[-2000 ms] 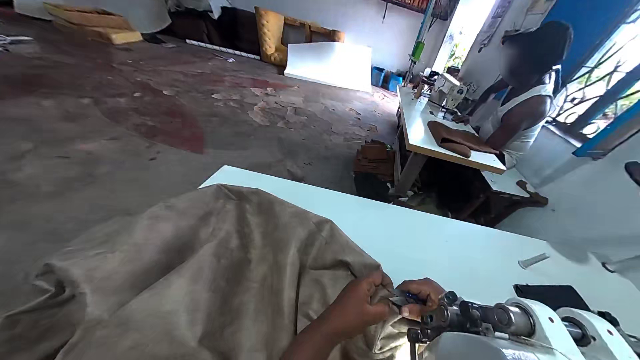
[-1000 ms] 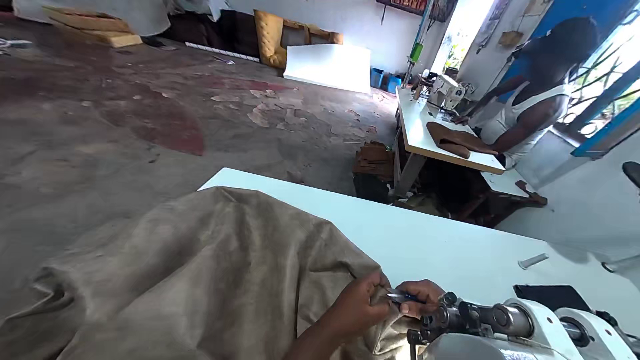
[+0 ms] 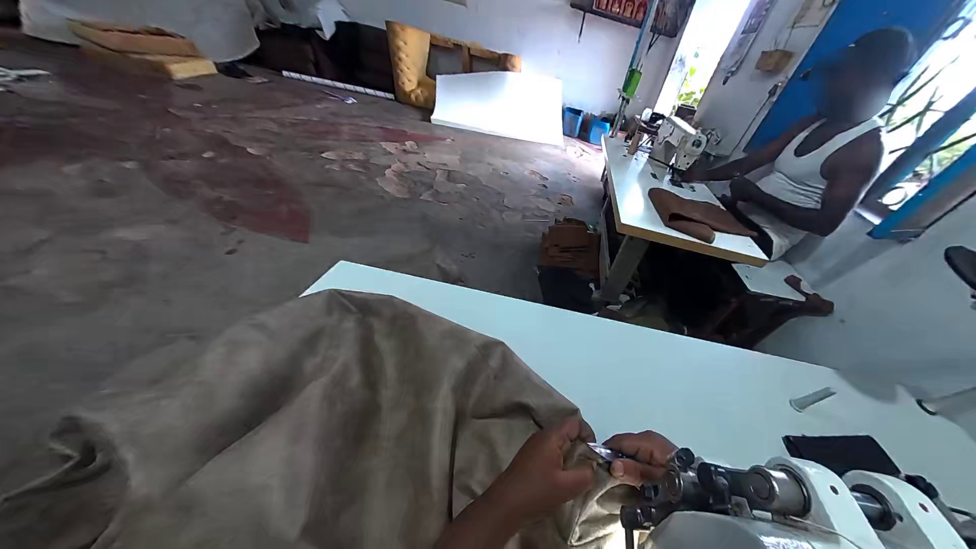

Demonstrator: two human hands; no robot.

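A large piece of brown-grey fabric [image 3: 366,412] spreads over the left part of a white sewing table [image 3: 625,374] and off its edge. My left hand [image 3: 553,465] pinches a fold of this fabric close to the sewing machine. Just right of it, my right hand [image 3: 642,455] holds a small metal cutting tool [image 3: 606,451], probably thread snips, its tip against the pinched fabric. Both hands are beside the head of a white industrial sewing machine [image 3: 755,496] at the lower right. The needle area is hidden.
A black cloth piece [image 3: 842,455] and a small clear tube-like object [image 3: 812,399] lie behind the machine. Across the room a person [image 3: 820,160] sits at another sewing table [image 3: 637,202] with brown material [image 3: 698,213] on it. A box [image 3: 569,248] stands beside that table.
The co-worker at the far machine first leaned back, then forward again. My hands have stayed at nearly the same place on the fabric.
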